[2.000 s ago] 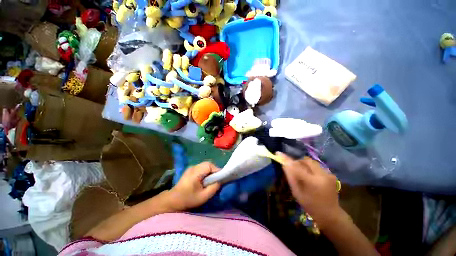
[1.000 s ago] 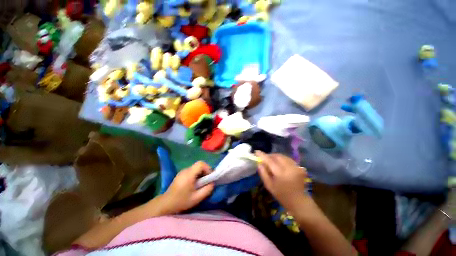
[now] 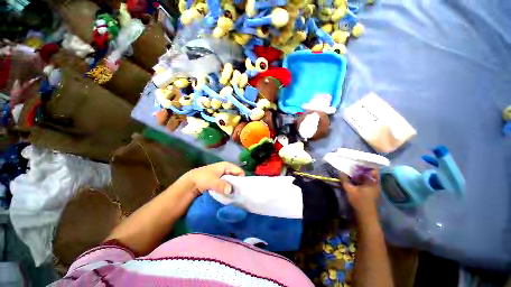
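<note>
A blue plush toy (image 3: 269,227) with a white belly, a cartoon eye and a black section lies across my lap. My left hand (image 3: 215,178) grips the edge of its white belly, thumb on top. My right hand (image 3: 363,190) is off the toy, at the table's near edge, with its fingers closed around the purple part of a white-and-purple item (image 3: 356,160), maybe a brush. A thin yellow tool (image 3: 316,176) reaches left from the right fingers; its held end is hidden.
Small yellow-and-blue plush figures (image 3: 280,19) and mixed plush pieces (image 3: 255,134) pile on the table. A blue tray (image 3: 339,84), a white packet (image 3: 378,123) and a spray bottle (image 3: 406,184) stand right of them. Cartons (image 3: 89,120) and a white sack (image 3: 61,179) are at left.
My right hand has left the toy's white belly, moved right and taken hold of the white-and-purple item. The toy now lies flatter, with its eye and black section showing.
</note>
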